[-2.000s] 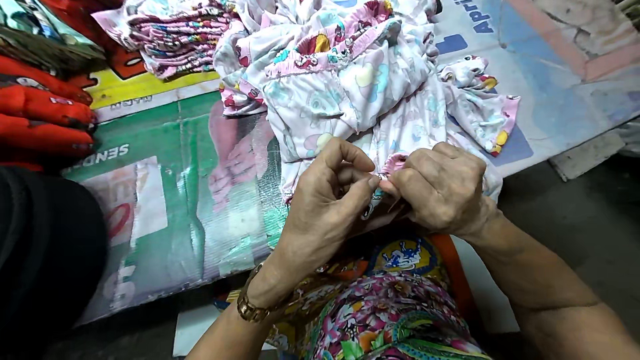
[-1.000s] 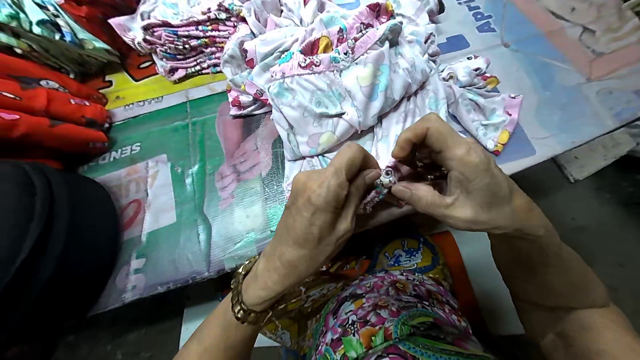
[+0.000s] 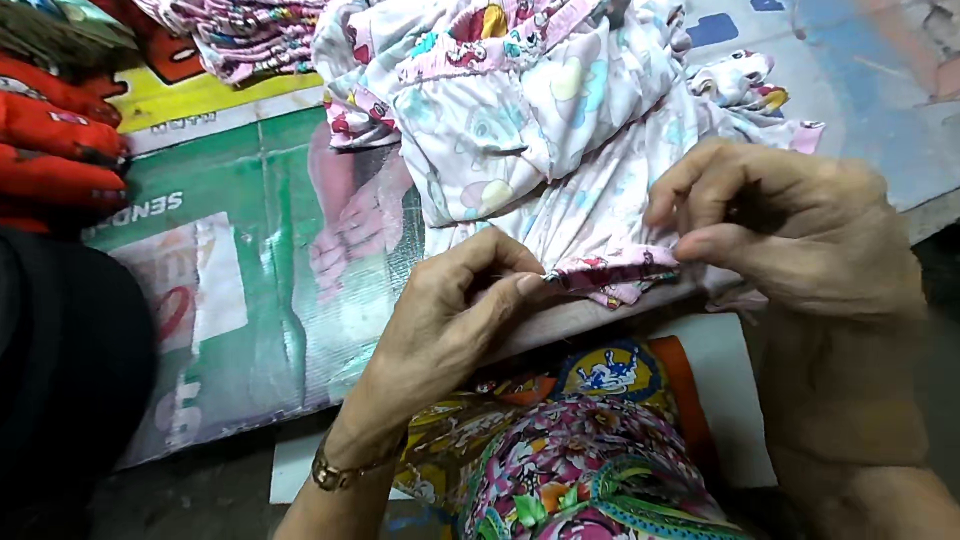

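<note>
White printed garments (image 3: 472, 127) with pink patterned bands lie in a loose heap at the table's near edge. One pink gathered band (image 3: 615, 271) stretches between my hands. The thumb and forefinger of my left hand (image 3: 457, 315) pinch its left end, where a bit of thread seems to show. My right hand (image 3: 772, 217) is at the band's right end, slightly blurred, with thumb and fingers curled; whether it grips the cloth there is hard to tell.
A stack of folded pink-trimmed cloth (image 3: 255, 37) sits at the back left, with red folded garments (image 3: 60, 150) left of it. A black rounded object (image 3: 67, 352) fills the near left. The table is covered by a printed banner sheet (image 3: 225, 172); its front edge runs below my hands.
My hands were close together at the small band and are now apart, the right one having moved right and up. The band now shows drawn out lengthwise between them.
</note>
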